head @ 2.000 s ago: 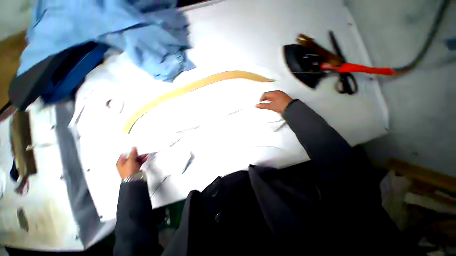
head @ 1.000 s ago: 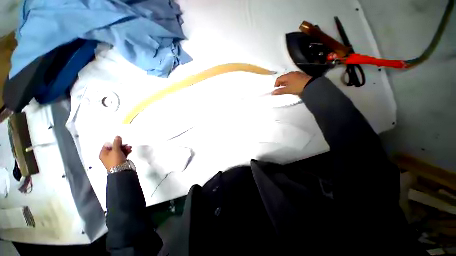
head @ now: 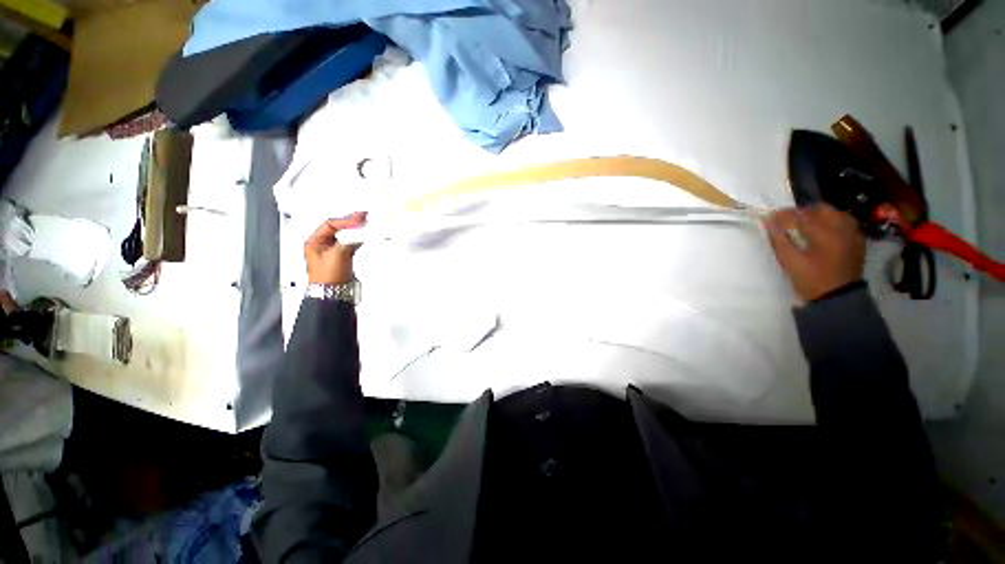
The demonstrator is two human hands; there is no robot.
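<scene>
My left hand is closed on the left end of a long white strip. My right hand is closed on its right end. The strip is stretched nearly straight between the hands over the white table. A tan-yellow curved strip lies just beyond it, bowed away from me, its right end close to my right hand. A small white piece with a dark-edged outline lies nearer to me.
The iron with its red-sleeved cable and black scissors are at right. Light-blue cloth and dark-blue cloth lie at the far edge. A tape roll and grey strip are at left.
My hands have moved farther apart and now hold the white strip stretched between them beside the curved strip. The view has shifted, showing more of the left table.
</scene>
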